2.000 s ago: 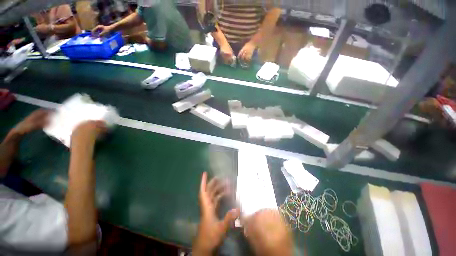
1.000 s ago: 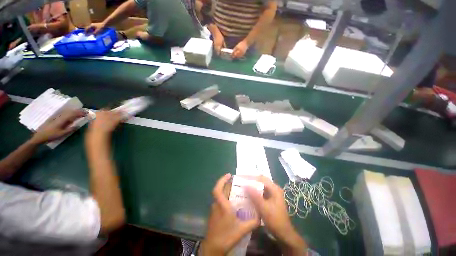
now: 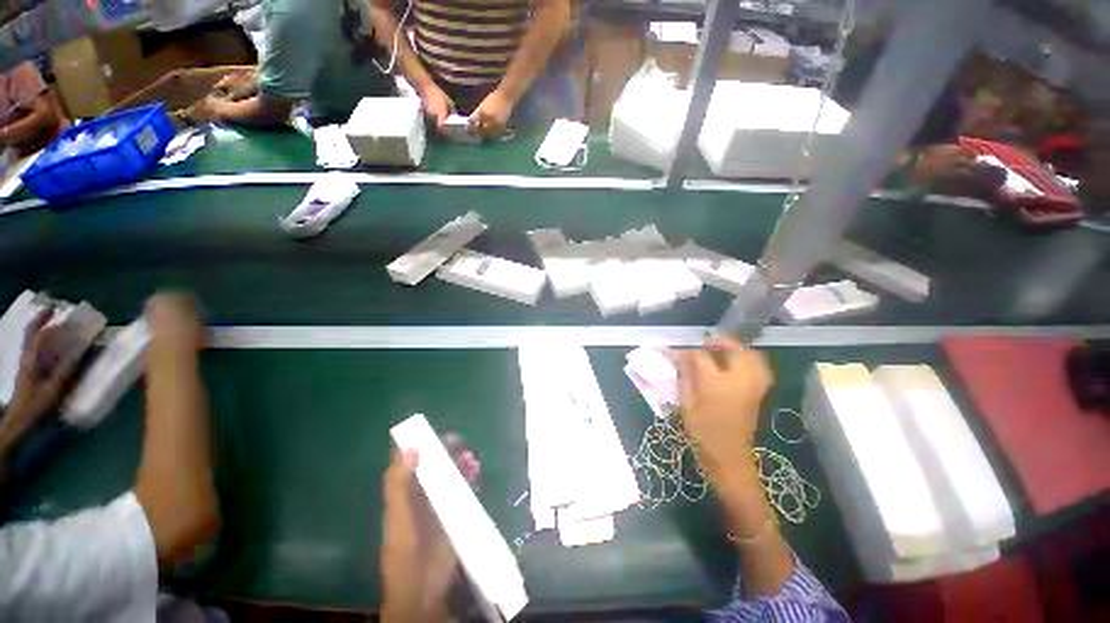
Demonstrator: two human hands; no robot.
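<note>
My left hand (image 3: 414, 523) holds a slim white carton (image 3: 460, 517) tilted, at the bottom centre; its fingertips show at the carton's far side. My right hand (image 3: 727, 387) is at the small folded leaflets (image 3: 654, 375), near the white strip; its fingers cover part of them, and I cannot tell if it grips one. Flat white cartons (image 3: 566, 444) lie in a pile between my hands. Tangled rubber bands (image 3: 663, 462) lie under and beside my right wrist.
Cream-white stacks (image 3: 907, 469) stand at right beside a red mat (image 3: 1035, 414). Scattered cartons (image 3: 645, 274) lie beyond the white strip (image 3: 402, 337). A neighbour's arms handle cartons at left. A slanted metal post (image 3: 840, 158) crosses at right. People work opposite near a blue bin (image 3: 97, 152).
The view has shifted. My hands were together around a carton; now they are apart, my left hand holding the carton at left and my right hand over at the leaflets.
</note>
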